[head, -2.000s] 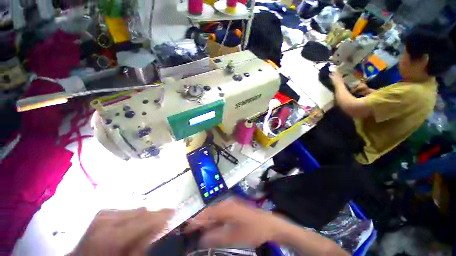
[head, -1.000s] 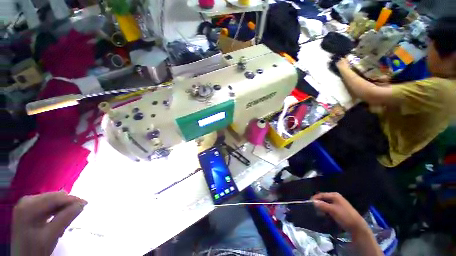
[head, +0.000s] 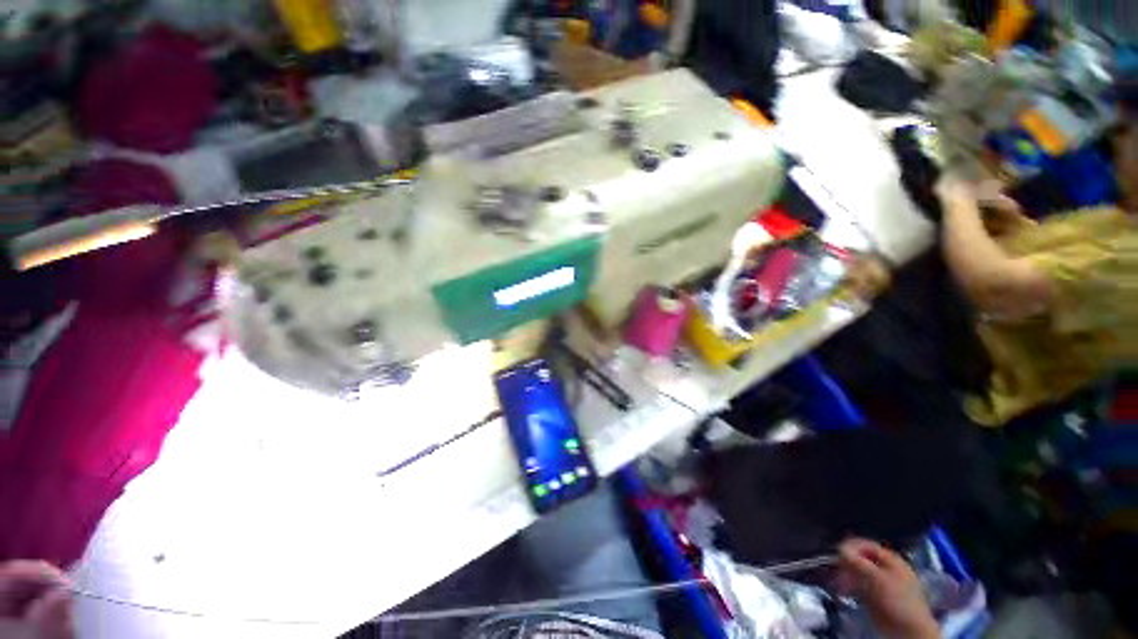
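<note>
A thin white strand (head: 537, 604) runs across the bottom of the view, over the table's front edge, between my two hands. My left hand (head: 35, 602) is at the bottom left, cut off by the picture's edge and blurred, with the strand's left end at it. My right hand (head: 884, 587) is at the lower right, over the crate, with the strand's other end pinched in its fingers. A phone (head: 547, 434) with a lit screen lies on the white table (head: 300, 499) by the sewing machine (head: 674, 187).
A dark thin rod (head: 439, 447), a pink thread cone (head: 655, 321) and a yellow-rimmed box (head: 736, 346) lie by the machine. Magenta cloth (head: 87, 412) is at left. A blue crate (head: 680, 549) is below the table edge. A person in yellow (head: 1061, 300) sits at right.
Both hands have moved further apart and lower in the view. The strand now spans nearly the whole distance between them, with a slight sag. The view has shifted and blurred.
</note>
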